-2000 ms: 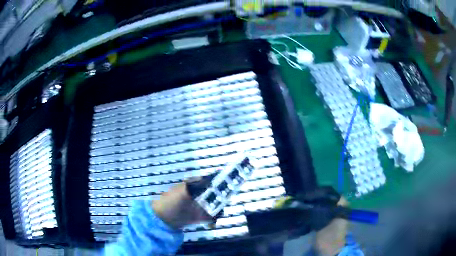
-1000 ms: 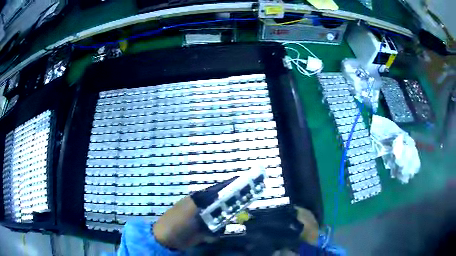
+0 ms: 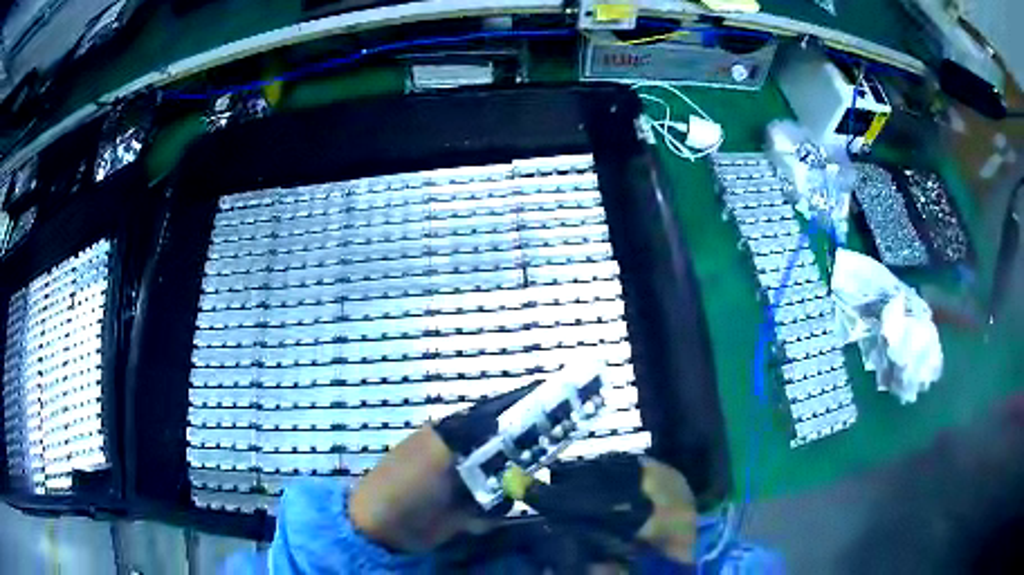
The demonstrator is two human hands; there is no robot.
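A silver metal housing (image 3: pixel 530 436) with a row of square openings is tilted over the lower right of the black bin. My left hand (image 3: pixel 432 477), black on the fingers, holds it from the left. My right hand (image 3: pixel 612 500), also black on the fingers, is at the housing's lower edge. A yellow tip (image 3: pixel 517 483) shows between my right hand and the housing's near end. It looks like the tip of a hand tool, whose body is mostly hidden by my right hand.
The black bin (image 3: pixel 393 133) holds many silver rows. A second bin (image 3: pixel 70 249) stands left. On the green mat (image 3: pixel 696 213) right lie loose housings (image 3: pixel 792 303), a blue hose (image 3: pixel 775 303), a white crumpled heap (image 3: pixel 887 326) and small parts trays (image 3: pixel 893 213). A grey box (image 3: pixel 674 62) is behind.
My right hand has moved left from the bin's right side to the housing, bringing the yellow tip to its near end. The housing has shifted slightly right and down. The camera view has shifted.
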